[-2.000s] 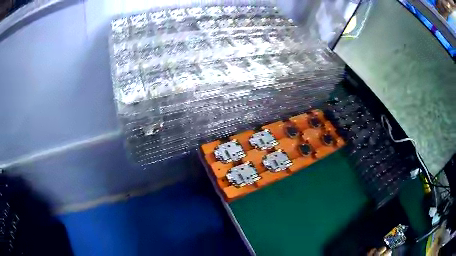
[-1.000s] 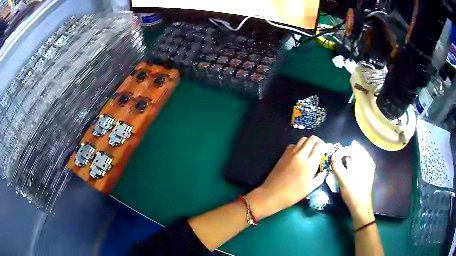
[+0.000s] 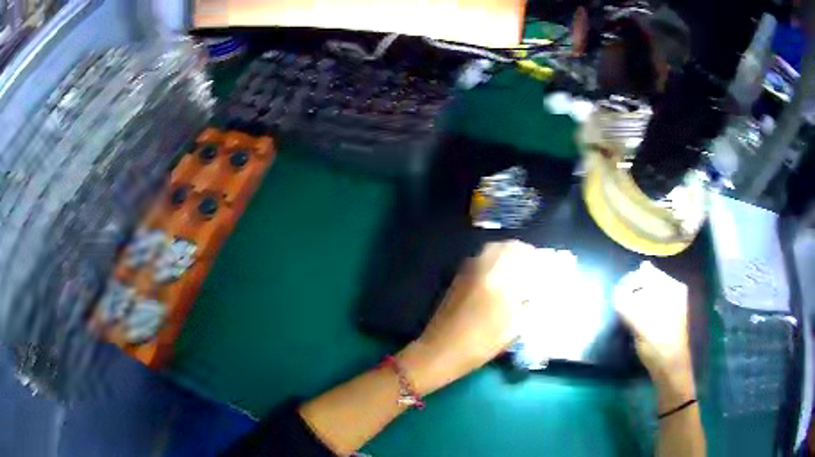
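Observation:
My left hand [image 3: 487, 299] is over the black base plate [image 3: 402, 259]. Its fingertips run into a strong white glare that hides whatever is between them. My right hand [image 3: 657, 308] is to the right of the glare, apart from the left, with its fingers curled together; I cannot tell if they hold anything. A small pile of loose circuit boards [image 3: 507, 198], blue, silvery and orange, lies on the plate beyond my left hand. The orange fixture [image 3: 219, 183] at left has silvery boards [image 3: 143, 317] in its near recesses and dark recesses at its far end.
A tall stack of clear blister trays [image 3: 80, 178] stands at the left. A black blister tray [image 3: 348, 103] lies below the monitor [image 3: 357, 20]. The cream-yellow ring light [image 3: 634, 214] is beyond my right hand. A white sheet [image 3: 751, 254] and a clear tray [image 3: 755, 357] are at right.
My hands, which met at a small board with yellow on it, are now apart, the right one farther right. A bright glare has spread between them. The view has shifted slightly and is blurred.

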